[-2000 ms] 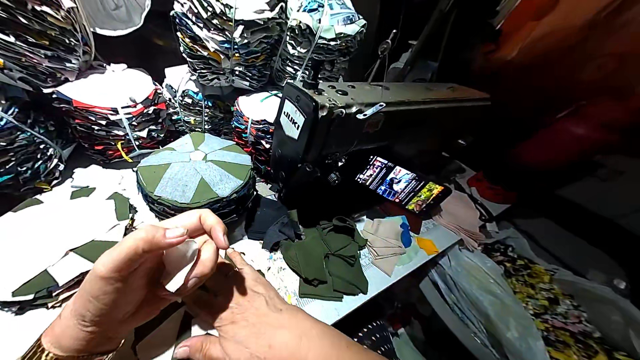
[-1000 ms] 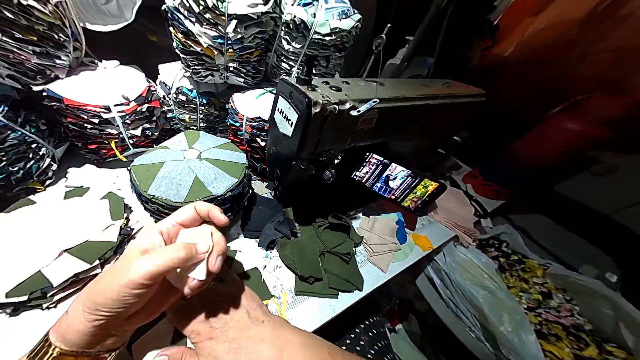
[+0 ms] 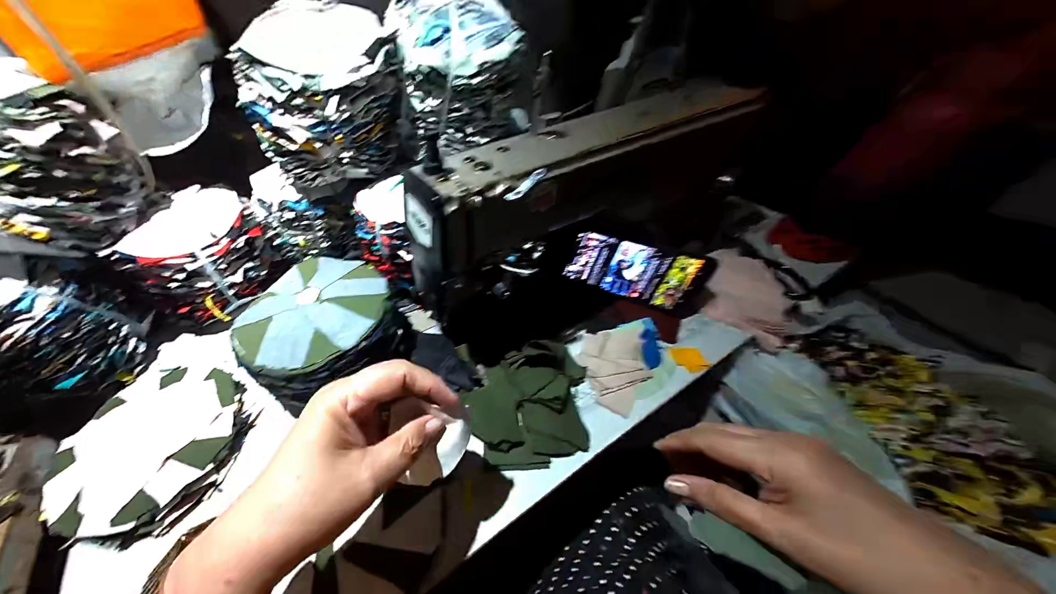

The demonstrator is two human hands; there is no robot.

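My left hand (image 3: 355,445) pinches a small white disc (image 3: 453,445), seemingly fabric or paper, between thumb and forefinger above the white table. Just beyond it lie dark green fabric pieces (image 3: 528,408). My right hand (image 3: 775,487) is off the table's front edge, over my dotted black clothing (image 3: 619,540), fingers apart and apparently holding nothing; its palm is hidden. A round stack (image 3: 309,313) topped by green and grey-blue wedges around a small light centre stands behind my left hand. At the left lies a white and green patchwork stack (image 3: 148,454).
An industrial sewing machine (image 3: 577,157) stands behind the fabric. A lit phone (image 3: 635,268) leans by it, near beige pieces (image 3: 615,363) and an orange scrap (image 3: 690,359). Tied stacks of round patchwork (image 3: 318,99) crowd the back left. A plastic bag (image 3: 767,404) and patterned fabric are at the right.
My hands were close together one second ago; now my right hand is well apart, to the right. My left hand still holds the small white piece. The view has shifted somewhat.
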